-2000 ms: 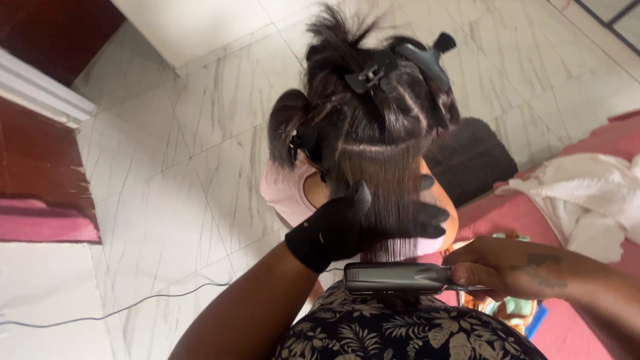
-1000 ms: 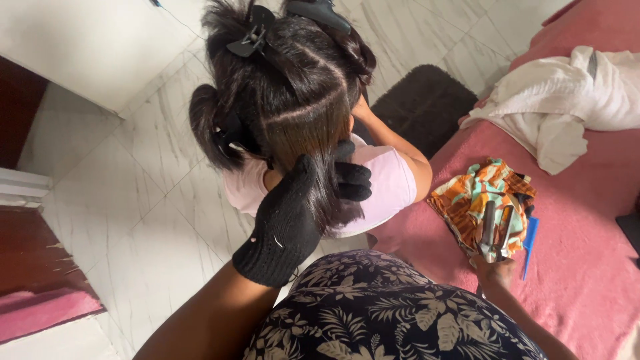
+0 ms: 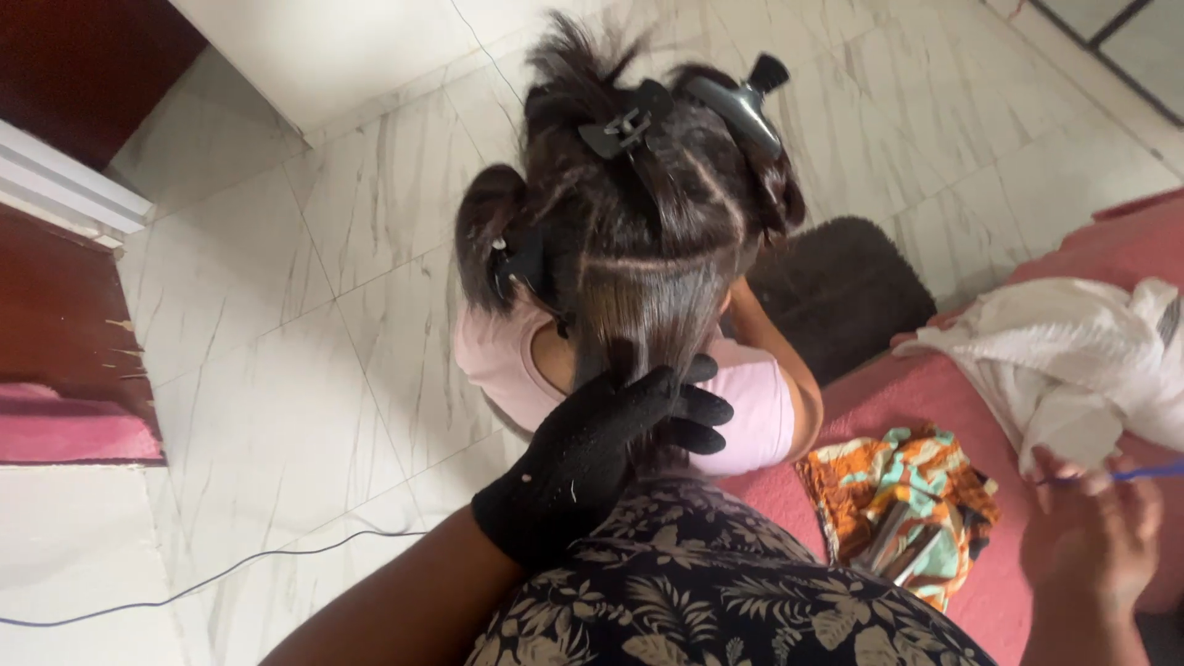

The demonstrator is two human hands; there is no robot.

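Observation:
My left hand (image 3: 601, 444), in a black knit glove, is closed around the lower end of a straight loose section of hair (image 3: 647, 314) at the back of a seated person's head. Above a parting, a black claw clip (image 3: 627, 125) holds up the top hair, with another clip (image 3: 745, 111) at the right and one (image 3: 520, 264) at the left. My bare right hand (image 3: 1096, 523), at the far right, holds a blue comb (image 3: 1147, 472) by its thin part. The flat iron (image 3: 897, 546) rests on a patterned orange cloth (image 3: 953, 490).
A pink-covered surface (image 3: 999, 435) lies on the right, bearing a crumpled white cloth (image 3: 1064, 361). A dark mat (image 3: 832, 296) is on the tiled floor beyond the person. A thin cord (image 3: 268, 552) runs across the lower left.
Two seconds ago my right hand held the flat iron near the hair; one second ago it was at the orange cloth with it. Now the iron is let go and the blue comb is picked up.

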